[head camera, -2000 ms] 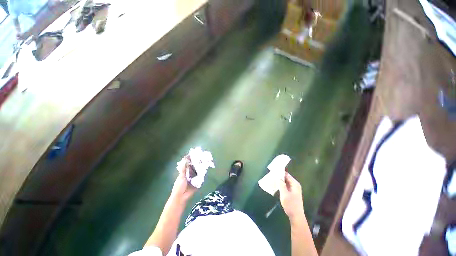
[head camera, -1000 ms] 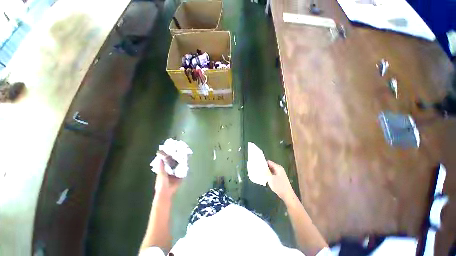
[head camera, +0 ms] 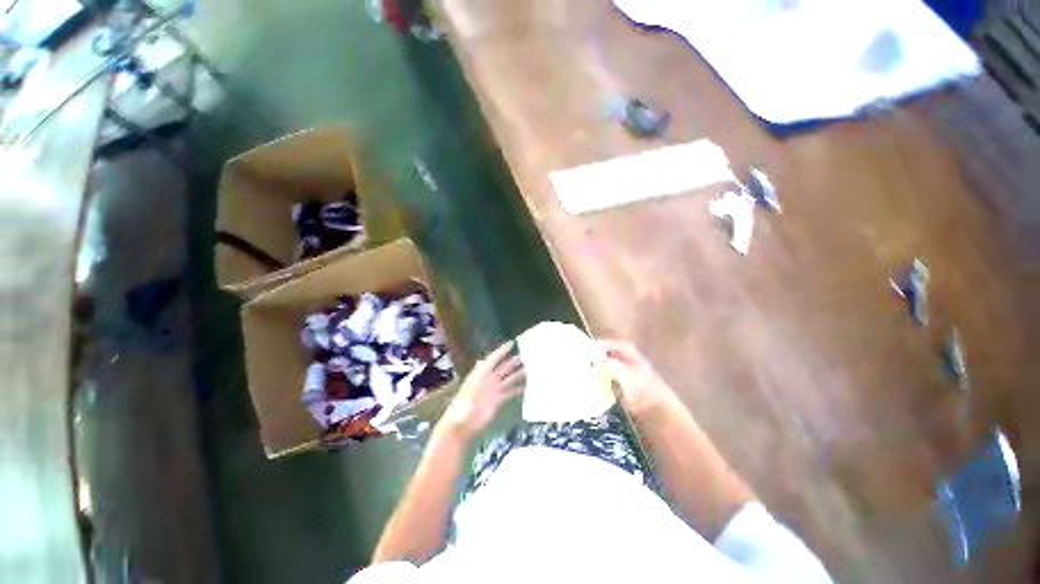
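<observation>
My right hand (head camera: pixel 627 374) holds a white paper piece (head camera: pixel 561 374) by its right side, in front of my body at the table's edge. My left hand (head camera: pixel 488 394) is at the paper's left side, fingers spread, with nothing seen in it; whether its fingertips touch the paper is unclear. An open brown carton (head camera: pixel 274 371) full of white and dark scraps (head camera: pixel 371 348) stands on the floor left of my left hand. The crumpled white paper is no longer in my left hand.
A second open carton (head camera: pixel 253 194) with dark offcuts stands behind the first. The brown table (head camera: pixel 730 331) on the right bears a white strip (head camera: pixel 641 177), small metal clamps (head camera: pixel 915 288), a shiny plate (head camera: pixel 978 502) and a large white sheet (head camera: pixel 815 57). Another table edge runs along the left.
The view has moved to the cartons, which now lie at the left. The crumpled paper has left my left hand, and my two hands have come close together around the white piece.
</observation>
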